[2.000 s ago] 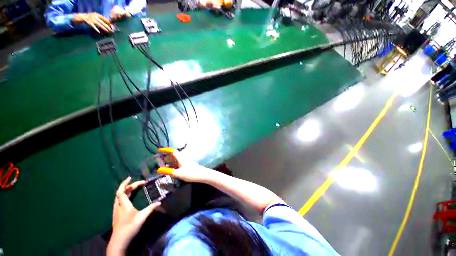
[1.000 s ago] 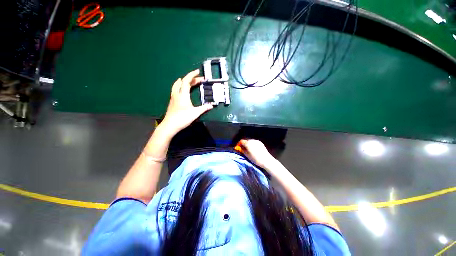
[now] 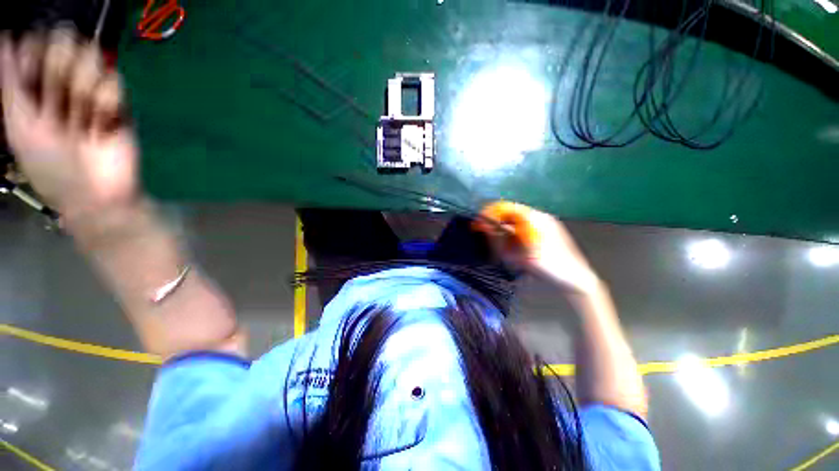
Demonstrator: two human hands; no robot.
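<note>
The grey-silver and black unit lies flat on the green bench, its rectangular opening away from me and its terminal section nearer; no hand touches it. My right hand, with orange finger cots, is at the bench's front edge, pinching thin black cable that runs left over the edge. My left hand is raised at the far left, strongly blurred; whether it holds anything cannot be told. Faint blurred dark lines, perhaps cable, cross the bench left of the unit.
Thin black cables loop over the bench at the upper right. Orange-red looped handles lie at the upper left. More dark strands lie across my lap. The dark raised rail runs along the upper right.
My left hand has let go of the unit and swung far left. My right hand has risen from my lap to the bench edge with cable. The view has shifted slightly.
</note>
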